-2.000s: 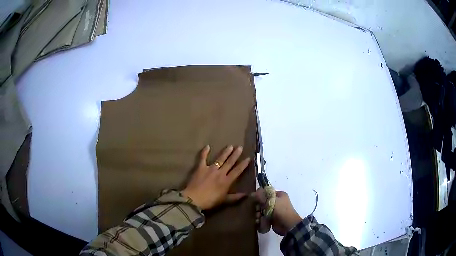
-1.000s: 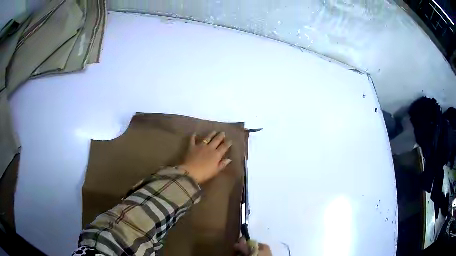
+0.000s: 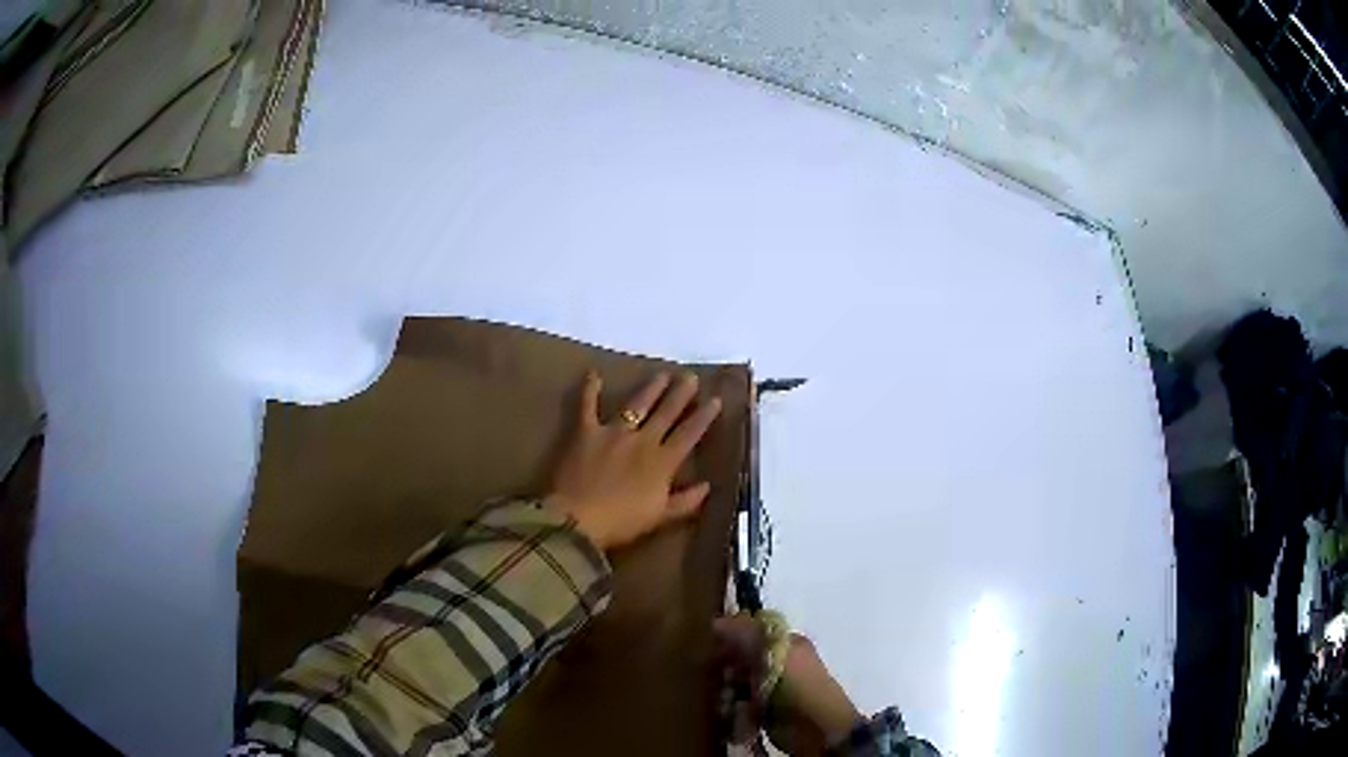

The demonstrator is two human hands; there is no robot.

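Note:
A brown garment panel [image 3: 444,444] lies flat on the white table, with a curved notch at its upper left. My left hand [image 3: 633,462], with a ring, lies flat on the panel near its right edge, fingers spread. My right hand [image 3: 784,688], partly blurred near the bottom, is closed round the cloth-wrapped handle of the fabric shears [image 3: 751,540]. The blades point away from me along the panel's right edge. A thin dark scrap or thread [image 3: 781,385] lies at the panel's upper right corner.
Stacked beige pieces [image 3: 178,104] lie at the table's upper left. The white tabletop [image 3: 946,385] ends at a pale wall [image 3: 1020,104] at the back. Dark cloth [image 3: 1271,399] hangs or lies beyond the table's right edge.
My left hand has moved forward along the panel towards its far edge. The shears and my right hand have also shifted forward relative to the panel. The camera view has tilted.

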